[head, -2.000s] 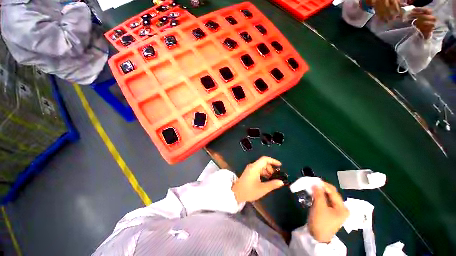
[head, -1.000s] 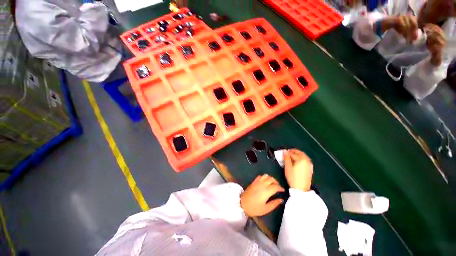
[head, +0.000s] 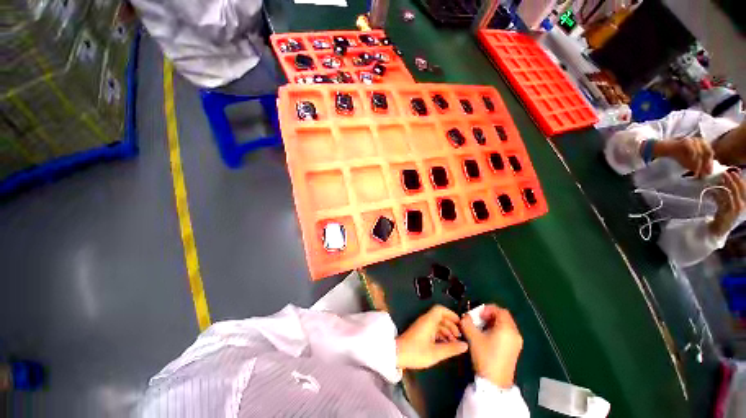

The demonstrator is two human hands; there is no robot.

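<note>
My left hand [head: 432,338] is at the bench's near edge, fingers curled and nearly touching my right hand; whether it holds a unit is hidden. My right hand [head: 496,344] pinches a small white wipe [head: 476,316]. Several black square units [head: 424,286] lie loose on the green bench just beyond my fingers. An orange-red tray [head: 348,262] stands beyond them with black units in many pockets. Several left-side pockets are empty, and one front-left unit shines white. The unit in the pocket beside it sits turned.
A smaller tray [head: 402,75] with units adjoins behind. An empty tray [head: 543,84] lies across the bench. A white bottle-like object [head: 564,397] lies at lower right. A blue stool [head: 237,122] and one person are at left; another person's hands [head: 695,155] are at right.
The view has turned, shifting the trays rightwards in the picture. My hands have come together, with the wipe still in my right fingers. The front-left tray unit now reflects white.
</note>
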